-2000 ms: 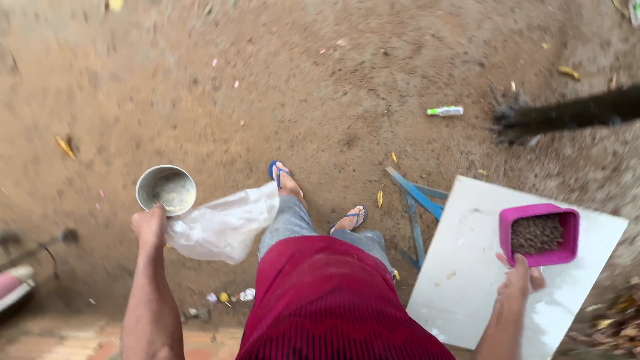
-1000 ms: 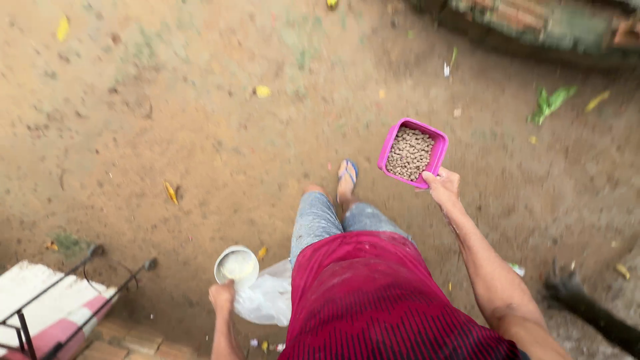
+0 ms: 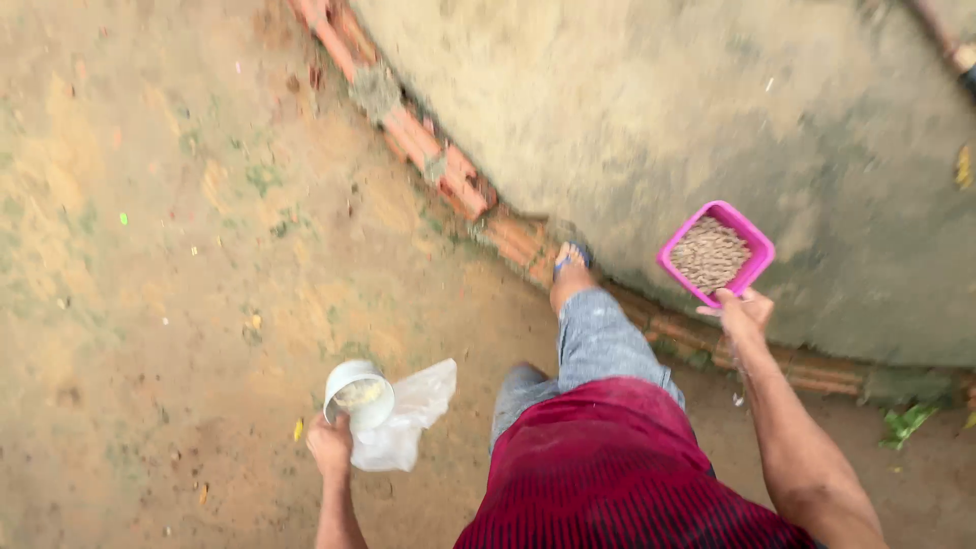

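My left hand point(image 3: 330, 446) grips the rim of a pale round container point(image 3: 369, 412) with whitish contents, at the lower left. A translucent plastic bag point(image 3: 400, 427) hangs beside it; whether my fingers also hold the bag is hidden. Out to the right, my right hand point(image 3: 741, 316) holds a square pink plastic container point(image 3: 750, 272) by its near corner, thumb at the rim. Brown pellets point(image 3: 711, 254) lie inside it. Both containers are held above the ground, one on each side of my body.
A low, curved edge of orange hollow bricks point(image 3: 450, 171) borders a raised concrete surface point(image 3: 656, 99). My sandaled foot point(image 3: 570, 259) is at the brick edge. Bare soil point(image 3: 191, 305) with scattered leaves spreads to the left. A green plant point(image 3: 907, 423) grows at the lower right.
The view has moved a lot; the brick edge and concrete now fill the right side, and the white board seen earlier is out of view. Both containers remain in my hands.
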